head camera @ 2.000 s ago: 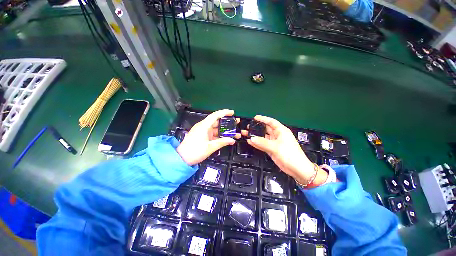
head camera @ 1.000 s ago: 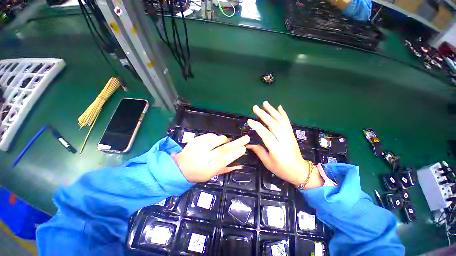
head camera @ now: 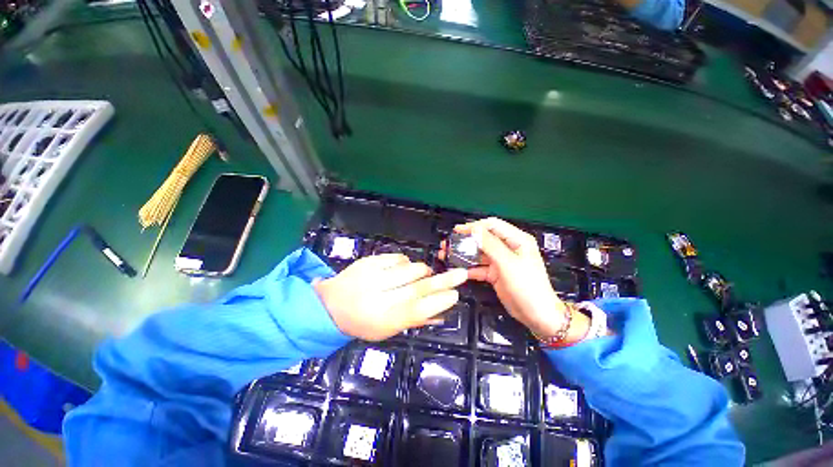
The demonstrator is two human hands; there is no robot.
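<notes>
The black blister tray (head camera: 416,358) lies in front of me, with square pockets, several holding units with white labels. My right hand (head camera: 511,274) is over the upper part of the tray and pinches a small dark watch unit (head camera: 464,251) between thumb and fingers. My left hand (head camera: 388,294) is palm down over the tray's upper left pockets, its fingertips close to the unit. The underside of the left hand is hidden, so I cannot tell whether it holds anything.
A smartphone (head camera: 222,224), a bundle of wooden sticks (head camera: 180,180), a blue thin tool (head camera: 50,264) and a white parts tray (head camera: 46,169) are on the left. A metal post (head camera: 251,87) stands behind the tray. Loose parts (head camera: 731,328) and a white block (head camera: 796,337) are at right.
Since one second ago, the right hand has gone from spread fingers to pinching a unit above the tray. The left hand has moved slightly. Two seconds ago each hand held a unit.
</notes>
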